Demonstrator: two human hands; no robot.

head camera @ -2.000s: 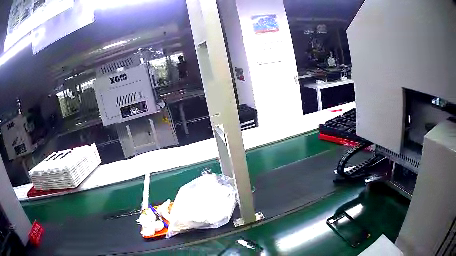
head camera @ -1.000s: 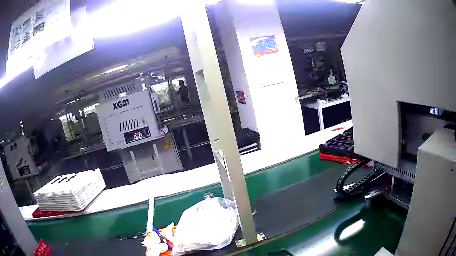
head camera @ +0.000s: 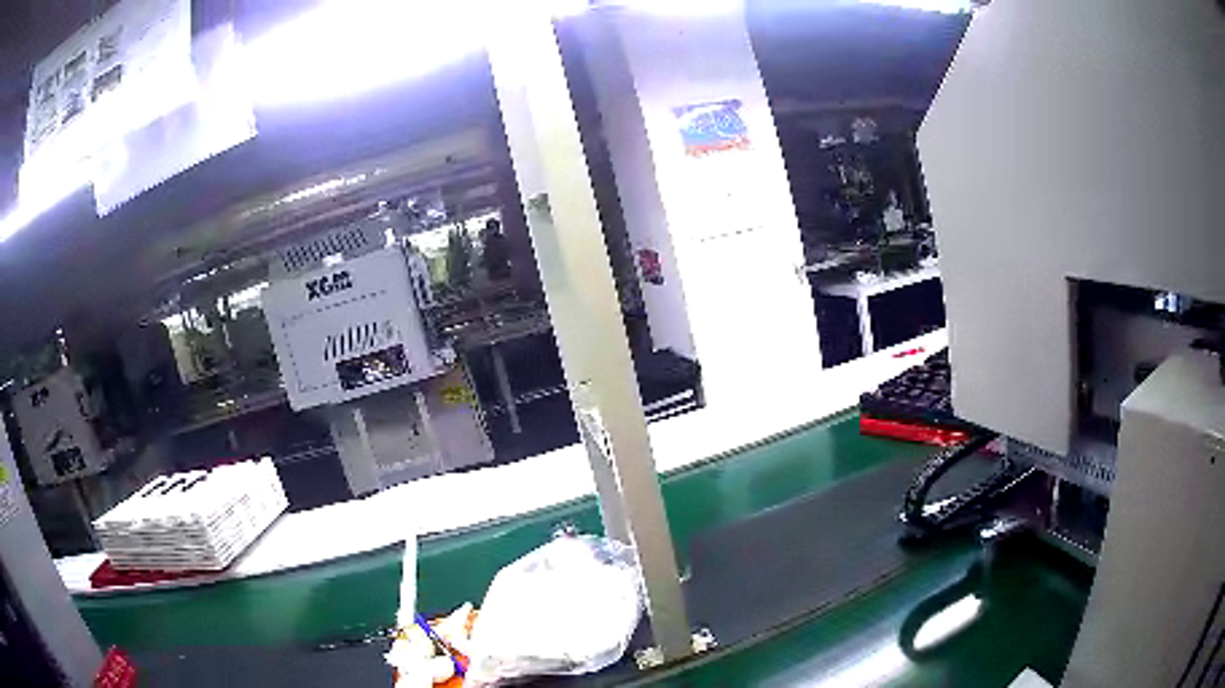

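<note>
Neither of my hands is in view. Nearest in front of me, a crumpled whitish clear plastic bag lies on the dark belt strip, just left of the foot of the metal post. An orange tray with small white and blue items touches the bag's left side, cut by the lower edge. The green conveyor surface reflects a lamp at the bottom right. No phone frame shows there.
A stack of white trays stands at the far left. A pale-grey machine fills the right, with a black cable drag chain and black trays on a red base beside it. A red tag is at lower left.
The view has tilted up, so the scene sits lower. The dark frame seen on the green surface two seconds ago no longer shows. Little differs from one second ago.
</note>
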